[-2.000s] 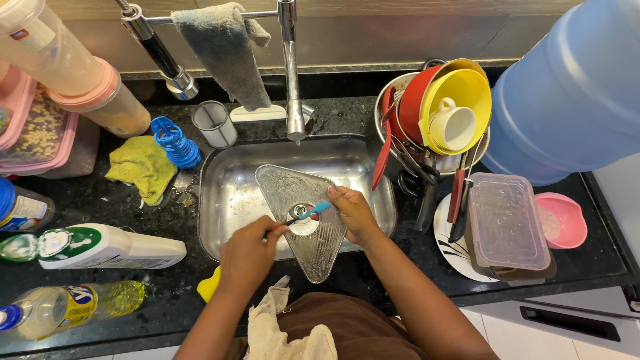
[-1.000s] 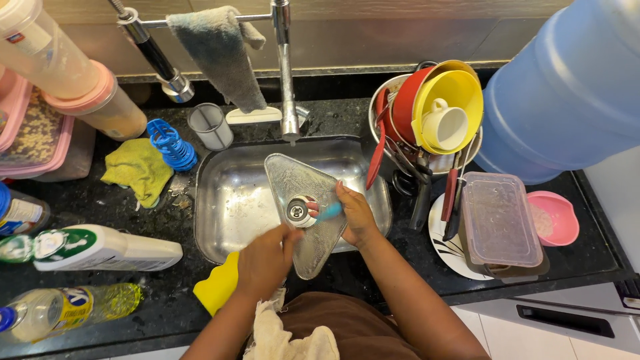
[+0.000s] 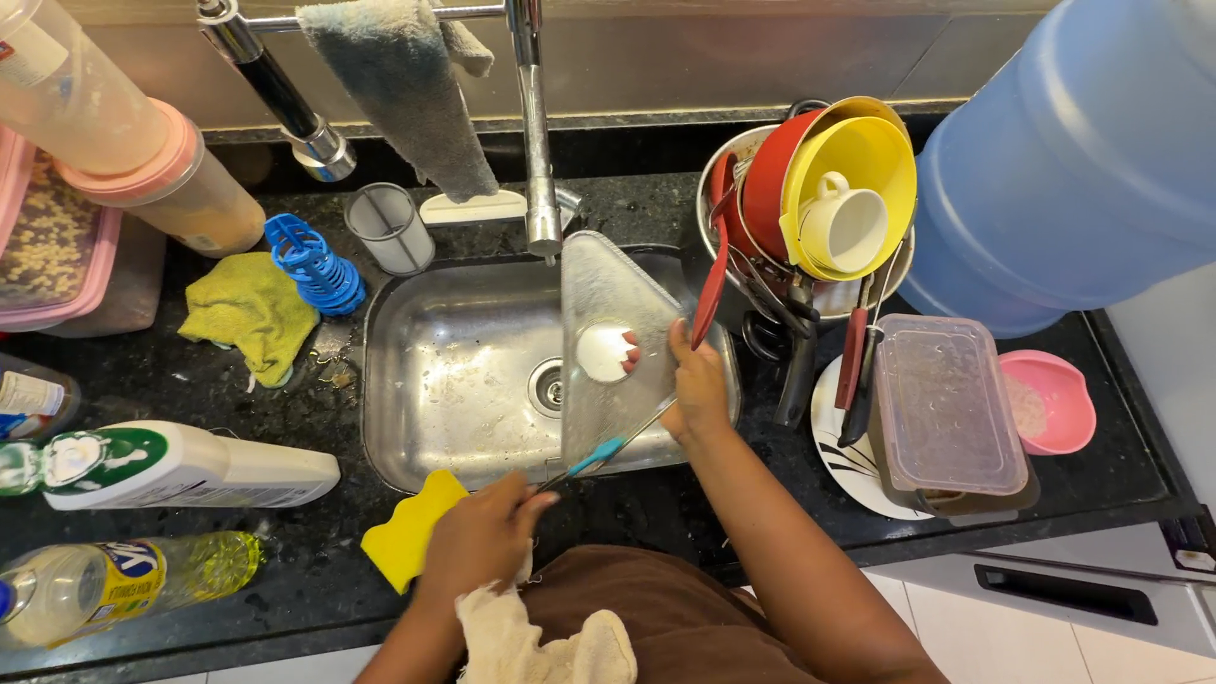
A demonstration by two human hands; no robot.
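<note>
My right hand (image 3: 698, 380) holds a triangular, translucent part (image 3: 598, 285) by its right edge, tilted over the right side of the stainless steel sink (image 3: 456, 380). A round opening near its middle shows white, with red-looking fingertips behind its right rim. Closed around the handle end of a thin tool with a blue section (image 3: 597, 457), my left hand (image 3: 494, 532) is at the sink's front edge. The tool's far end reaches the triangular part's lower right edge; its tip is hard to make out. A yellow sponge (image 3: 413, 532) lies beside my left hand.
The chrome faucet (image 3: 540, 171) hangs over the sink's back edge. To the right stand a bowl of stacked dishes (image 3: 712, 171), a lidded plastic container (image 3: 950, 408) and a pink bowl (image 3: 1069, 399). Bottles (image 3: 209, 470), a yellow-green cloth (image 3: 247, 313) and a blue plastic part (image 3: 318, 266) are at left.
The thin tool's blue section was at the round opening and is now by the triangular part's lower edge, nearer my left hand. The triangular part has turned, its pointed end now toward the faucet.
</note>
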